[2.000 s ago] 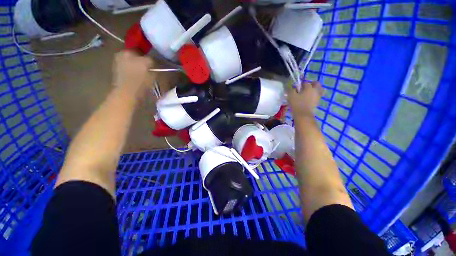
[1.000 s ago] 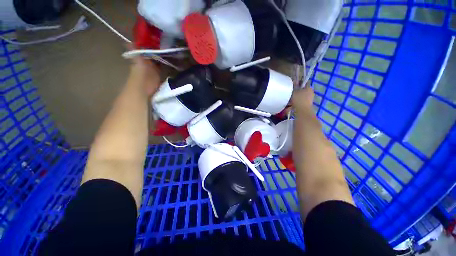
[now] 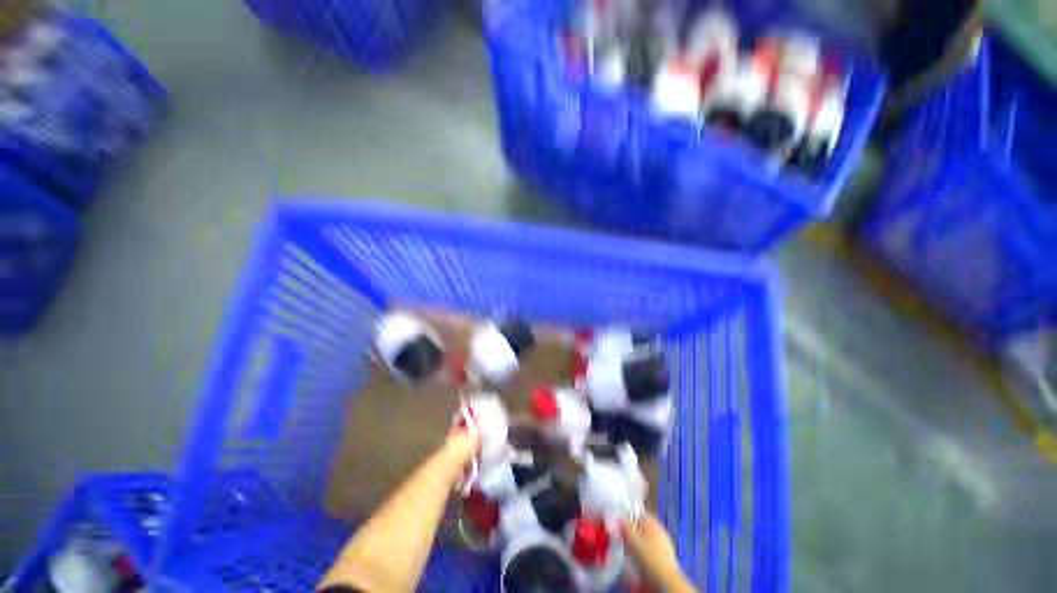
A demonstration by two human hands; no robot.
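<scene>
A blue lattice-sided crate (image 3: 527, 253) stands in front of me with a brown cardboard liner (image 3: 377, 434) on its bottom. Several white and black camera units lie inside, some with red ends, mostly in the middle and right; one plain unit (image 3: 409, 345) lies at the far left. My left hand (image 3: 461, 443) is at a white unit (image 3: 487, 424) in the middle of the pile. My right hand (image 3: 647, 540) is low at the pile's right side, beside a white unit (image 3: 612, 484). The picture is blurred, so finger grip on units or cords cannot be made out.
Another blue crate (image 3: 649, 162) full of red, white and black units stands behind, upper right. More blue crates stand at the right (image 3: 968, 220), the upper left (image 3: 116, 81) and the lower left (image 3: 110, 492). Grey-green floor (image 3: 383, 151) with a yellow line at the right shows between them.
The view has pulled back and up, so the whole crate, its neighbours and the floor now show. Both hands remain down among the units.
</scene>
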